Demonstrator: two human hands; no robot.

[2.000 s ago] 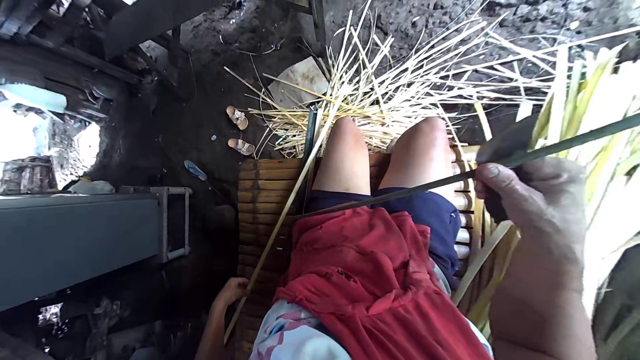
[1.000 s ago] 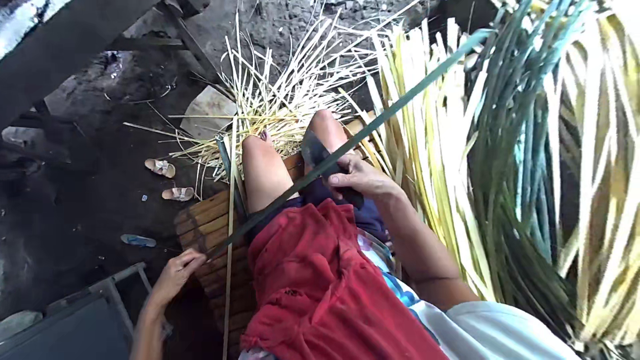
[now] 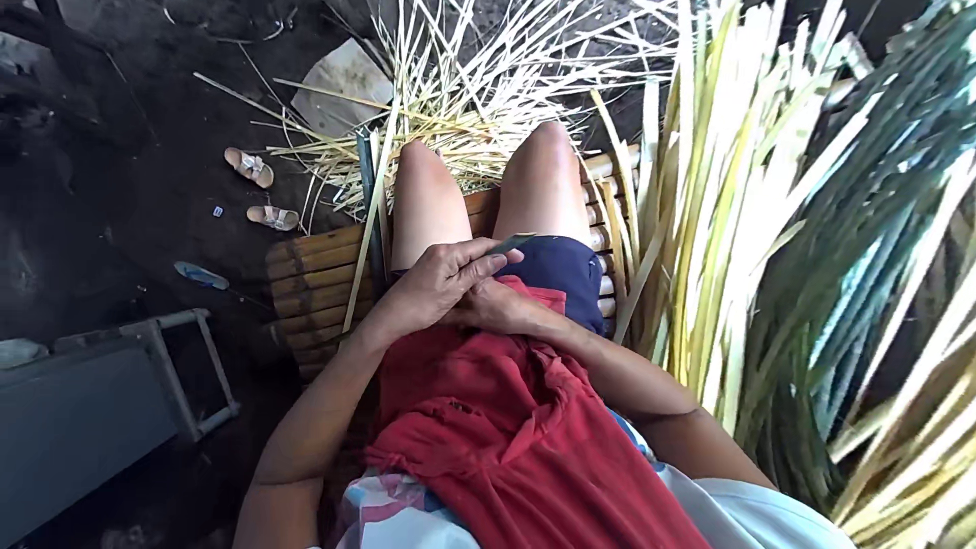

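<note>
Over my lap, my left hand (image 3: 442, 286) is closed around a dark green strip (image 3: 512, 243), whose short end sticks out past the thumb and fingers. My right hand (image 3: 496, 306) lies against and partly beneath the left one; its fingers are largely hidden, so what it holds does not show. A red cloth (image 3: 488, 412) covers my lap below the hands. Left of my left knee, a pale strip (image 3: 364, 263) and a dark strip (image 3: 371, 183) lie across the slatted bamboo bench (image 3: 316, 293).
Long pale strips (image 3: 705, 191) and dark green strips (image 3: 816, 305) hang at the right. Loose pale strips (image 3: 496, 107) are heaped beyond my knees. Sandals (image 3: 249, 168) and a blue slipper (image 3: 201, 275) lie on the dark ground, near a grey metal-framed object (image 3: 84, 427) at lower left.
My hands were apart with a long dark strip stretching between them; now they are together over my lap. My left hand has moved in from the left. The view has also turned.
</note>
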